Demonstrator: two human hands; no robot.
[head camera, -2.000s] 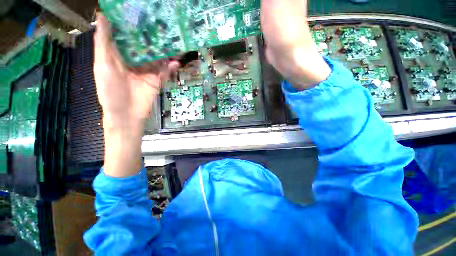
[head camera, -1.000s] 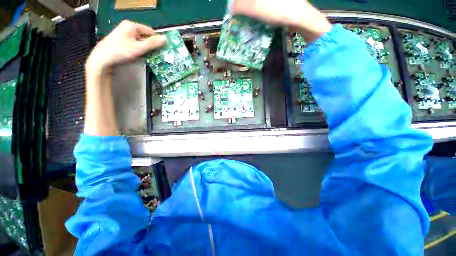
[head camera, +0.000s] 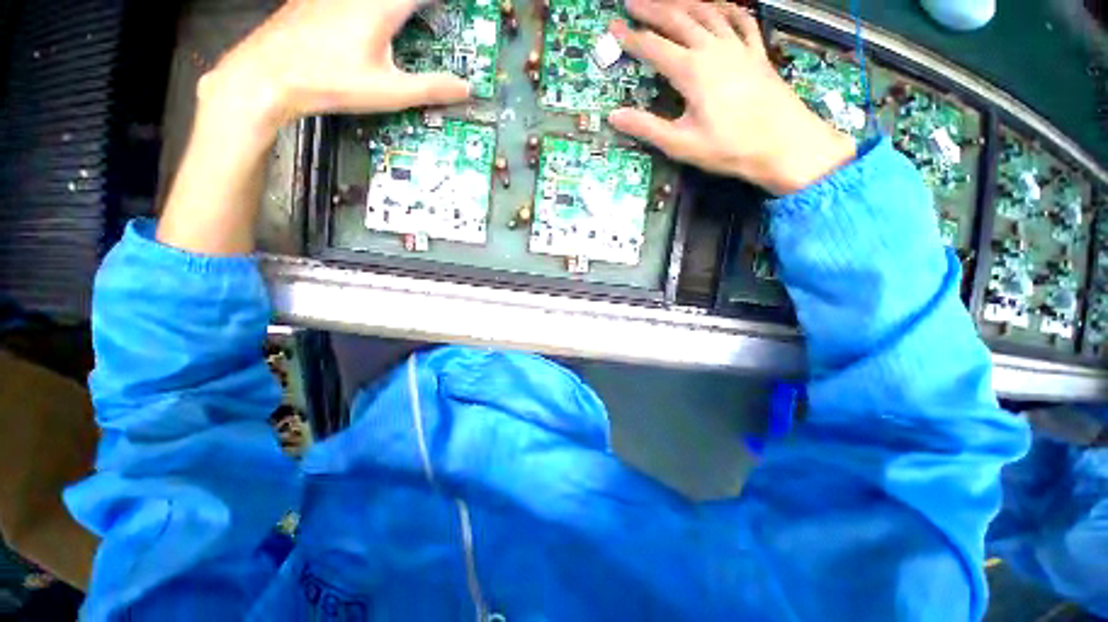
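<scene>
Four green circuit boards sit in the openings of a dark-framed solder pallet (head camera: 515, 255). My left hand (head camera: 322, 61) spans the upper-left board (head camera: 456, 49), thumb at its lower edge; its other fingertips are cut off by the top of the picture. My right hand (head camera: 717, 91) is on the upper-right board (head camera: 583, 61), fingers on its upper right part and thumb by its lower right corner. The lower-left board (head camera: 429, 180) and lower-right board (head camera: 592, 201) lie flat, untouched, with small brown pallet clips (head camera: 523, 216) around them.
More filled pallets (head camera: 1033, 231) lie to the right on the conveyor, whose silver rail (head camera: 523, 326) runs along the near side. A ribbed black rack (head camera: 73, 158) is at left, a cardboard box (head camera: 43, 450) below it. A round white object (head camera: 960, 10) is at top right.
The two boards held tilted above the upper openings have come down into the pallet, and both hands are now over them. The view has shifted, so the left board stack is out of view.
</scene>
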